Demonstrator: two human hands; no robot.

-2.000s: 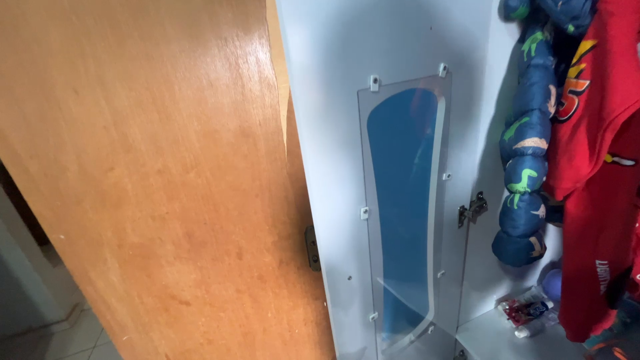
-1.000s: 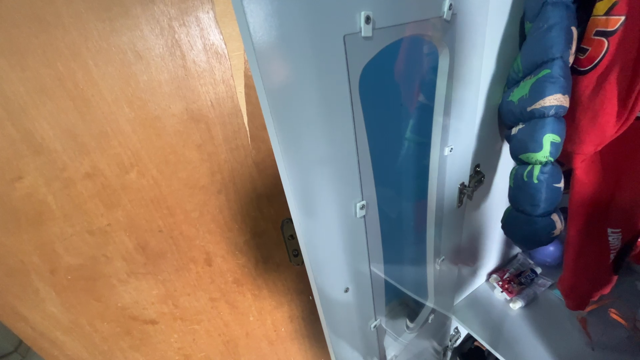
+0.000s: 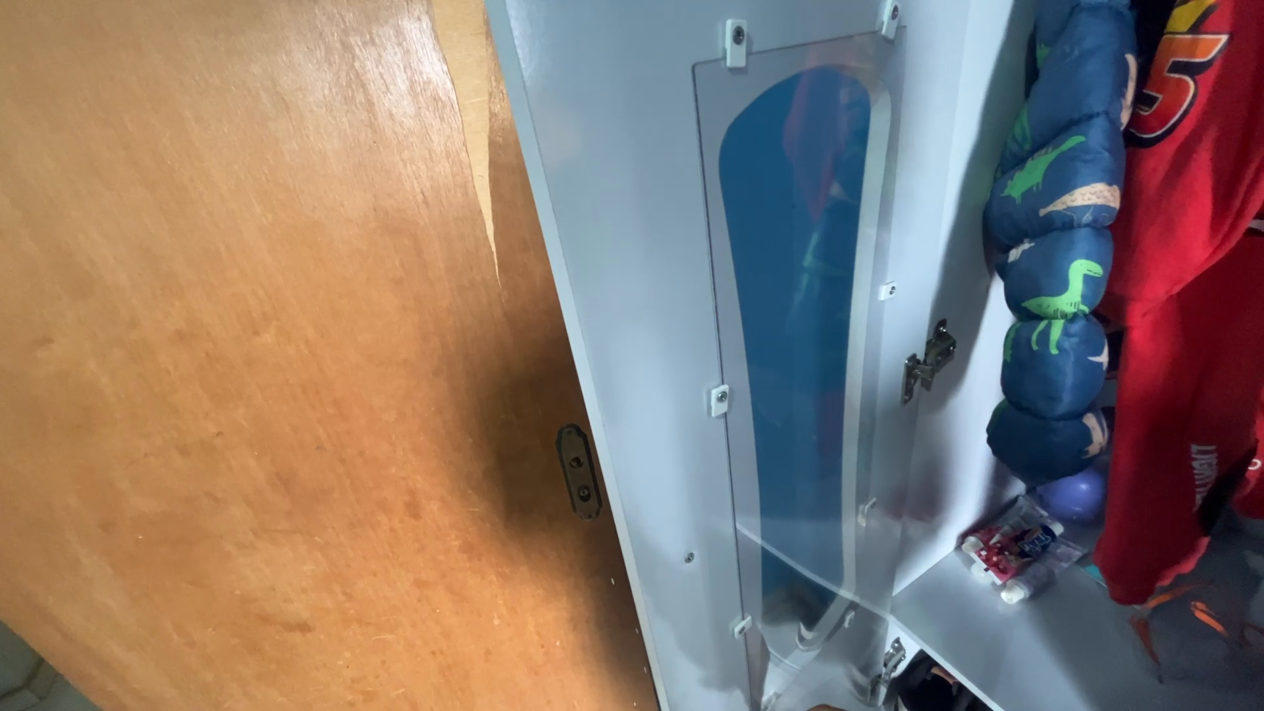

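Neither my left hand nor my right hand shows in the head view. A grey cabinet door [image 3: 632, 326] stands open in the middle, with a clear panel over a blue inset [image 3: 800, 375] held by small white clips. Inside the cabinet at the right hang a navy quilted garment with dinosaur prints [image 3: 1057, 365] and, beside it, a red garment [image 3: 1170, 415]. A plastic pack with small tubes [image 3: 1017, 548] lies on the shelf below, near a purple ball [image 3: 1074, 494].
A brown wooden door [image 3: 296, 346] with a dark lock plate [image 3: 579, 472] fills the left side, its veneer torn near the top. A metal hinge [image 3: 928, 361] joins the cabinet door to the side wall. Dark items sit below the shelf [image 3: 958, 617].
The view has moved nearer to the cabinet door and the hanging clothes. Nothing else has plainly changed.
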